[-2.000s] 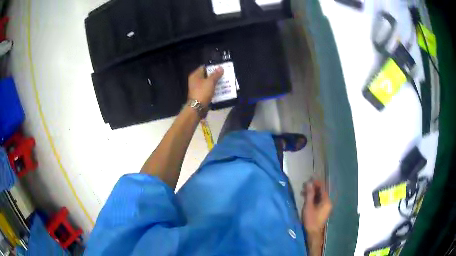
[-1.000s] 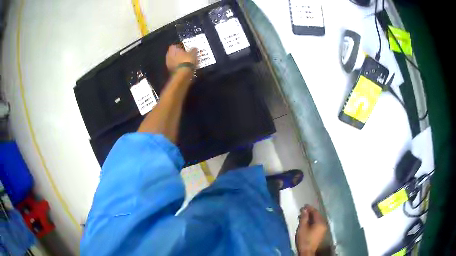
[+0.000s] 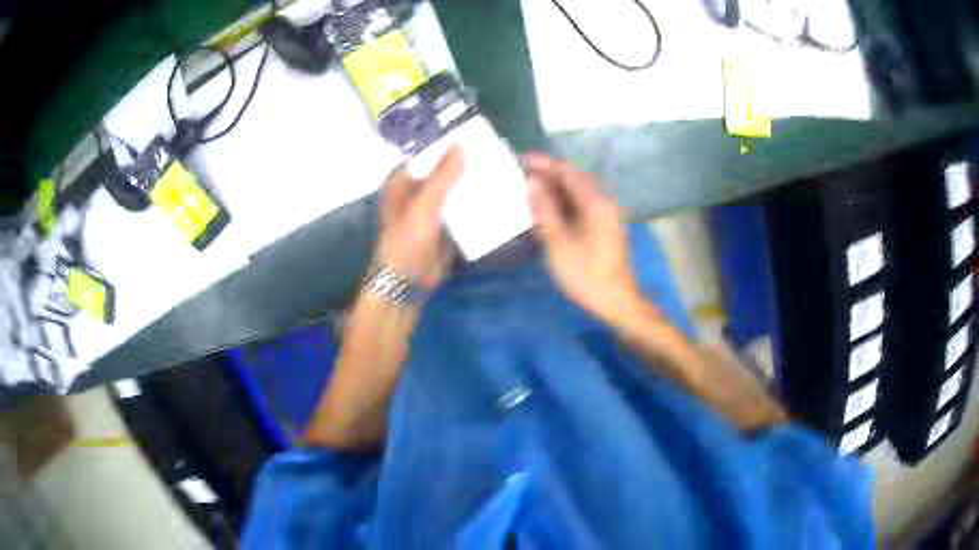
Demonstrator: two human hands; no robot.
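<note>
A smartphone (image 3: 485, 196) with a large white label facing up is held between my two hands, over the bench's front edge. Its dark end with the camera area points away from me. My left hand (image 3: 417, 220), with a metal watch, grips its left side, thumb on the label. My right hand (image 3: 583, 229) holds its right edge with the fingertips. The picture is blurred and the label's print cannot be read. Just behind it, a phone with a yellow-green screen (image 3: 384, 69) lies on the bench.
Another phone with a yellow-green screen (image 3: 185, 202) and cables lie on white paper (image 3: 290, 134) at left. A yellow-green card or screen (image 3: 745, 97) is at the bench's right part. Black trays (image 3: 814, 269) with white-labelled phones stand at right. Another black tray is at lower left.
The view has turned from the trays to the bench. My left hand has left the tray and my right hand has come up from my side; both now hold a phone.
</note>
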